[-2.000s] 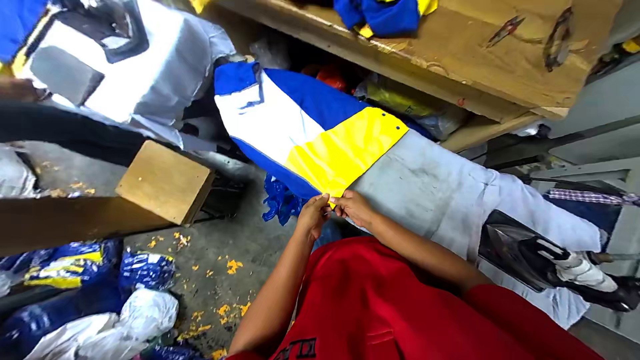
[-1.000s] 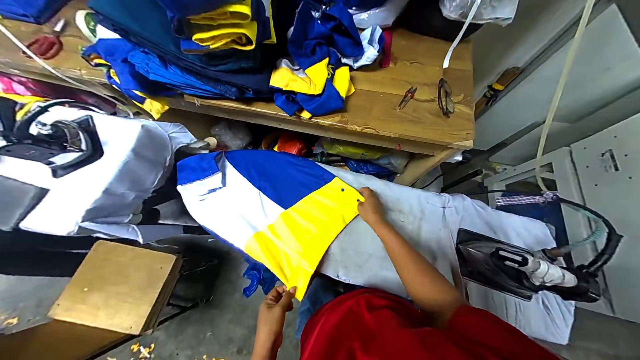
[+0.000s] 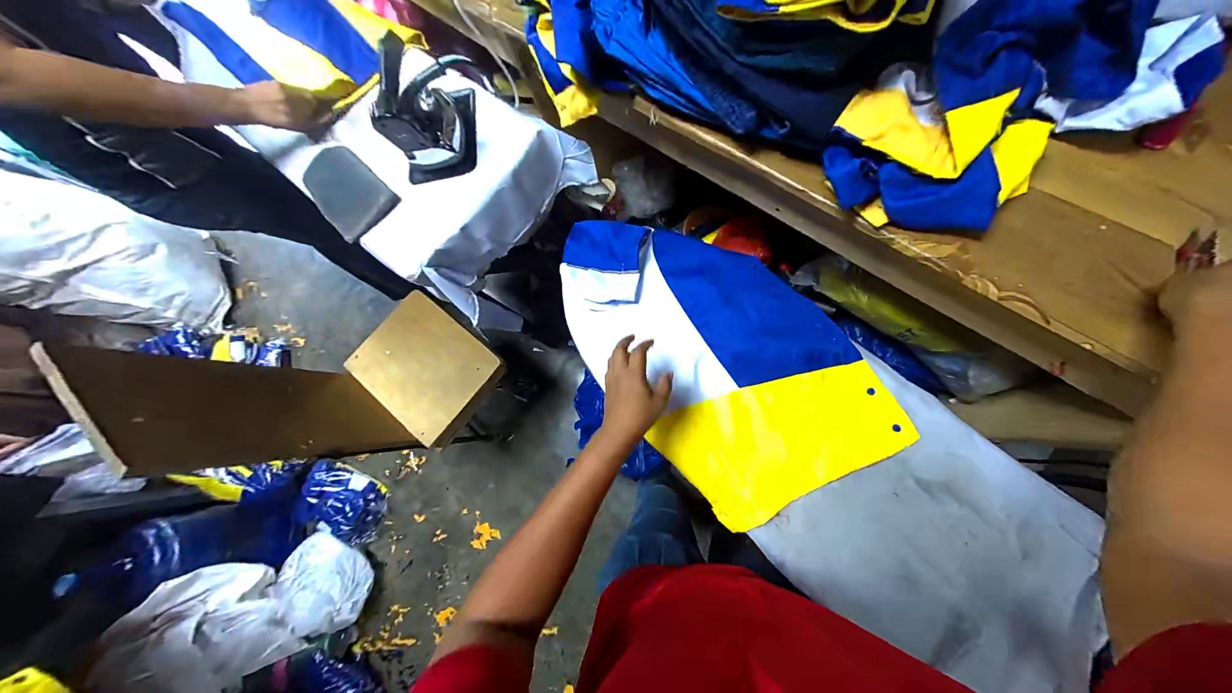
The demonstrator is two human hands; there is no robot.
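Note:
A blue, white and yellow fabric panel (image 3: 760, 356) lies flat over the narrow end of an ironing board (image 3: 924, 539) with a pale grey cover. Two small dark dots mark its yellow part. Over the white part is my left hand (image 3: 635, 390), its fingers apart and holding nothing; whether it touches the cloth I cannot tell. My right forearm (image 3: 1165, 462) reaches up along the right edge of the view. The right hand is blurred and cut off at the edge, near a small dark tool on the wooden table, and its fingers cannot be made out.
Behind the board runs a wooden table (image 3: 1088, 241) with piled garments (image 3: 943, 144). At upper left another person's hand (image 3: 284, 104) holds similar fabric beside an iron (image 3: 428, 125) on a white-covered board. A wooden stand (image 3: 423, 366) and plastic bags (image 3: 231, 597) are at left.
Both hands have let go of the yellow part's edges. My left hand has moved onto the white area, my right arm toward the table. The view has swung, bringing another person's arm in.

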